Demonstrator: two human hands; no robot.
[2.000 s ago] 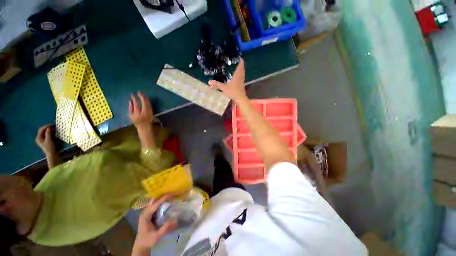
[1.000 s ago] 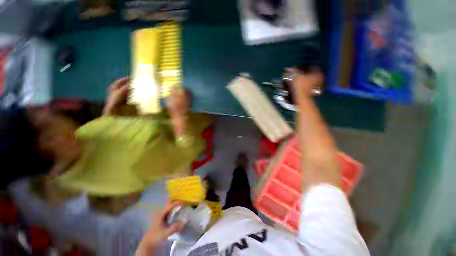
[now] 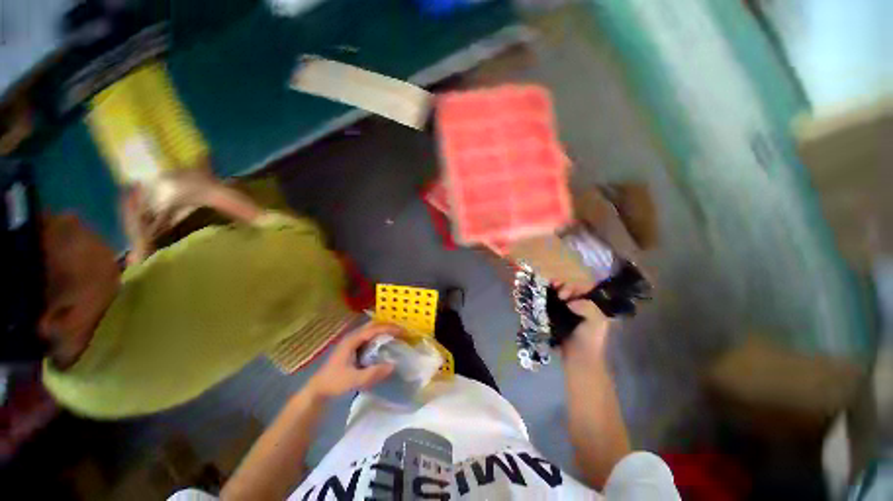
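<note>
My left hand (image 3: pixel 357 364) is closed around a crinkly clear plastic bag (image 3: pixel 406 364) with greyish contents, just in front of my shirt. A yellow perforated sheet (image 3: pixel 406 305) stands up from the same hand, and part of it shows behind the bag. My right hand (image 3: pixel 586 323) grips a bundle of wired discs (image 3: pixel 532 318). The silver discs hang in a cluster to the left of the fist, and black wires stick out to its right. The bundle is held off the bench, over the floor. My right fingers are partly blurred.
A red compartment tray (image 3: pixel 504 161) stands ahead, beyond the bundle. A whitish strip (image 3: pixel 362 90) overhangs the edge of the dark green bench (image 3: pixel 264 93). At left, a person in a yellow-green top (image 3: pixel 196 303) handles yellow perforated sheets (image 3: pixel 147 122). Brown cartons (image 3: pixel 627 210) are at right.
My right hand has come back from the bench towards me with the wired bundle in it. My left hand still holds the bag and yellow sheet. The view has swung.
</note>
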